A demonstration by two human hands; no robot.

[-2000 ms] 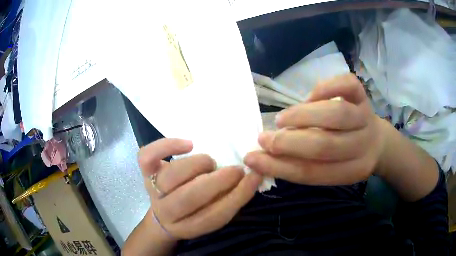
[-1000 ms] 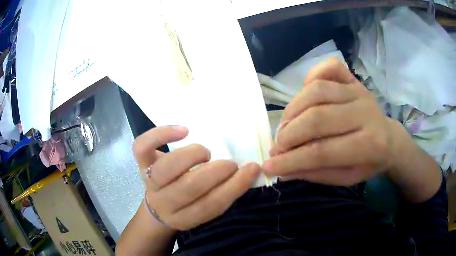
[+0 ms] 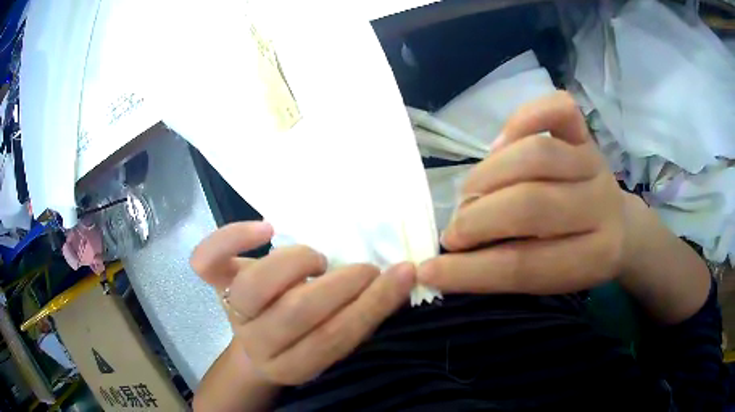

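A large white fabric panel (image 3: pixel 338 105) hangs over the table's front edge towards my lap, strongly overexposed. A yellowish strip-like patch (image 3: pixel 278 88) shows on its upper part. My left hand (image 3: pixel 310 306) grips the panel's lower end between thumb and fingers. My right hand (image 3: pixel 528 209) pinches the same end at its right corner, fingertips touching the left ones. A short frayed, cream end (image 3: pixel 425 296) sticks out below the fingertips. No tool can be made out in either hand.
White cloth pieces (image 3: pixel 500 100) lie below the table edge behind my right hand. More white cloth (image 3: pixel 669 88) is heaped at right. A cardboard box (image 3: pixel 113 346) stands at lower left, beside a grey speckled surface (image 3: pixel 181 265).
The fingertips have come closer together and the panel's lower end is now gathered, with its frayed end showing below. My left hand has shifted slightly left and down.
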